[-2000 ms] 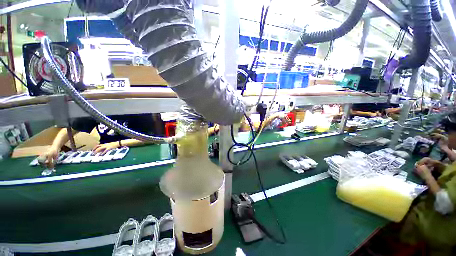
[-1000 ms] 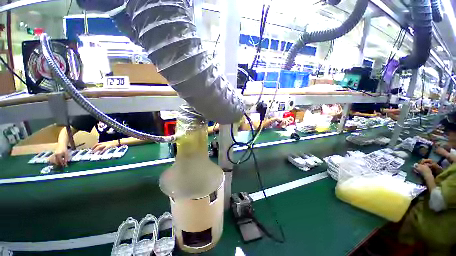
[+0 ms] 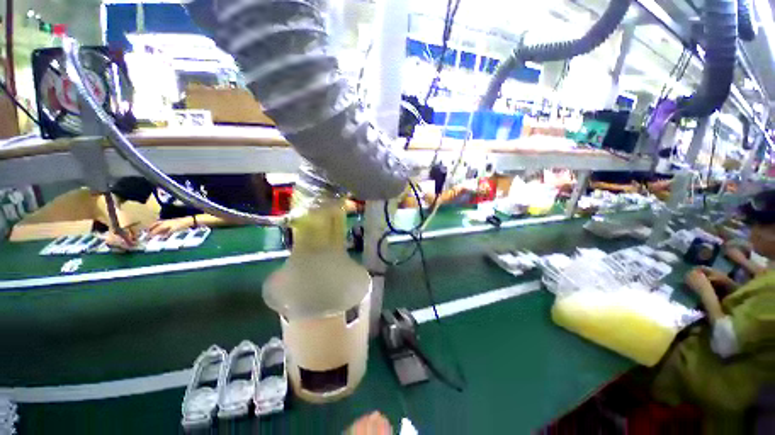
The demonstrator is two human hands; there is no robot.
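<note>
Three white loop-shaped plastic housings [image 3: 235, 382] stand in a row left of the white fume hood [image 3: 325, 344]. A small part of a hand, seemingly my left hand [image 3: 370, 424], shows at the bottom edge, blurred and cut off. The white tip of a part [image 3: 408, 427] lies just right of it, also cut off. Whether the hand touches or holds this part is hidden. My right hand is out of the picture. A dark iron stand [image 3: 404, 347] sits right of the hood.
A ribbed duct [image 3: 310, 106] hangs above the hood. A thin black cord [image 3: 429, 280] loops down by the post. A yellow wrapped block [image 3: 616, 325] lies at right beside stacked white parts [image 3: 608, 272]. People work opposite and at right. Small white parts [image 3: 8, 415] lie at far left.
The view has tilted down slightly and shifted, so the bench things sit higher and further left. Part of a hand has come in at the bottom edge. The person opposite has moved a hand among the housings.
</note>
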